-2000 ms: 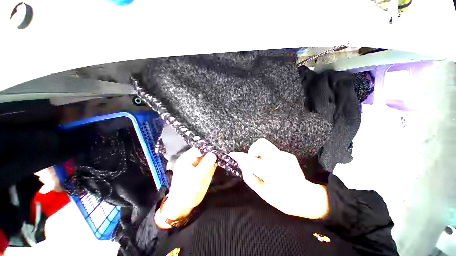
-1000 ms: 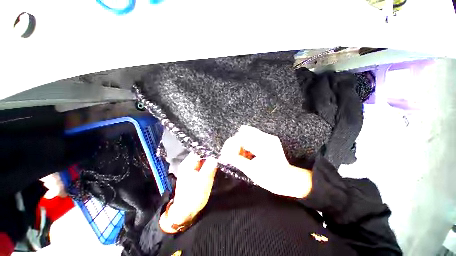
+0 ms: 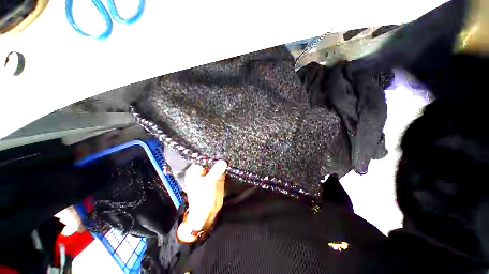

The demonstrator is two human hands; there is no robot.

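A dark grey speckled tweed garment [image 3: 241, 115] lies over my lap against the table edge. A black-and-white braid trim [image 3: 257, 177] runs along its lower left edge, slanting down to the right. My left hand [image 3: 206, 192] pinches the trimmed edge near its middle between thumb and fingers. My right arm is stretched out at the right, its black sleeve [image 3: 445, 171] large and blurred. A tan blur at the upper right edge may be my right hand, but its fingers cannot be made out. No needle or thread can be seen.
Blue scissor handles [image 3: 90, 18], a small dark ring [image 3: 15, 63] and a tan-rimmed round object [image 3: 24, 18] are on the white table [image 3: 177, 32]. A blue basket [image 3: 120, 143] holds black trimmed pieces at lower left. Soft black cloth [image 3: 367, 120] hangs right of the tweed.
My right hand has left the trim and my right arm has swung out to the right. My left hand keeps its pinch. The view has shifted, showing more of the scissors and the round object.
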